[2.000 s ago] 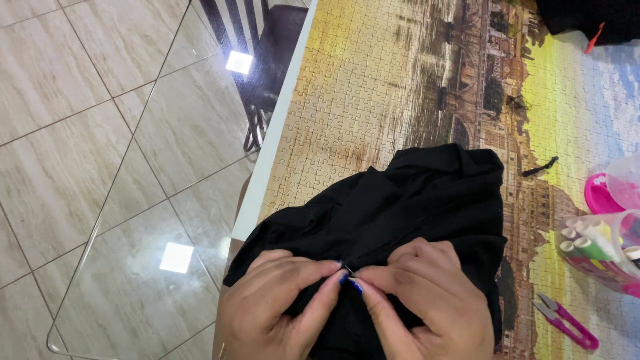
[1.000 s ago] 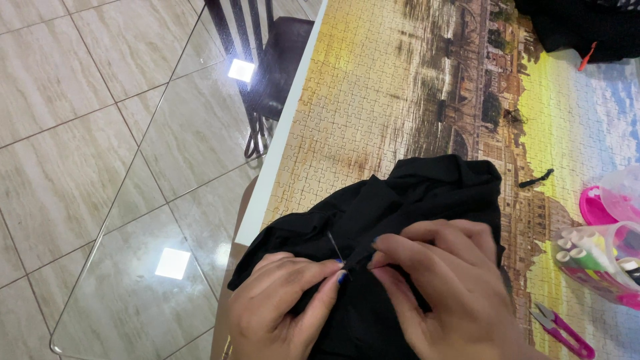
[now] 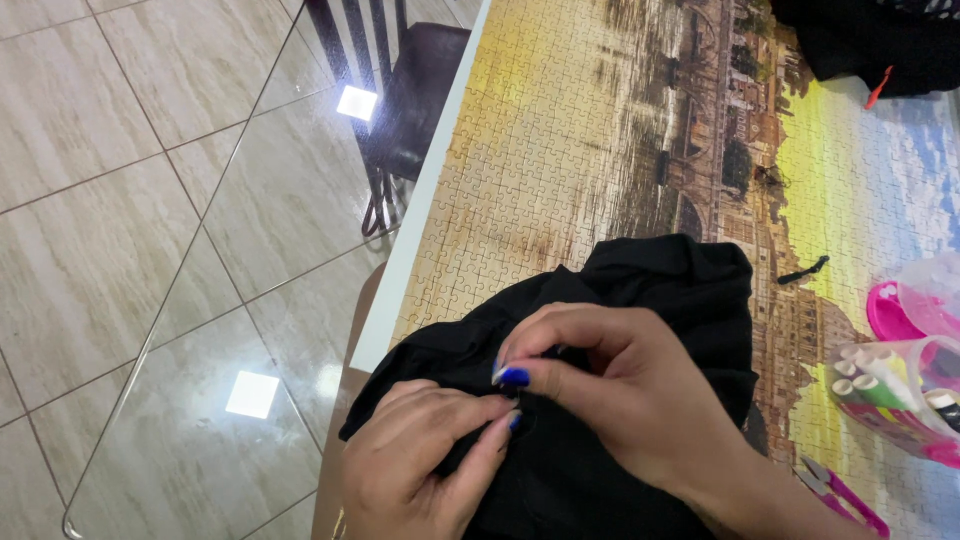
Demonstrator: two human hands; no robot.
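Black fabric [image 3: 645, 292] lies bunched at the near edge of the table, over the puzzle. My left hand [image 3: 435, 450] pinches a fold of it between thumb and forefinger. Just above and to the right, my right hand [image 3: 607, 375] has its thumb and forefinger pressed together close to that fold. Whatever lies between those fingertips is too small and too covered to make out; the needle seen a second ago does not show clearly.
A jigsaw puzzle [image 3: 525, 165] covers the tabletop. On the right are a clear tub of thread spools [image 3: 874, 382], its pink-rimmed lid [image 3: 892, 311], pink thread snips [image 3: 844, 495] and a black scrap [image 3: 804, 270]. Dark cloth [image 3: 877, 52] lies at the top right. A chair [image 3: 424, 97] stands beyond the glass.
My right hand has come back over the left fingertips after drawing apart from them. The needle that stood up beside the left fingers a second ago is no longer plain to see.
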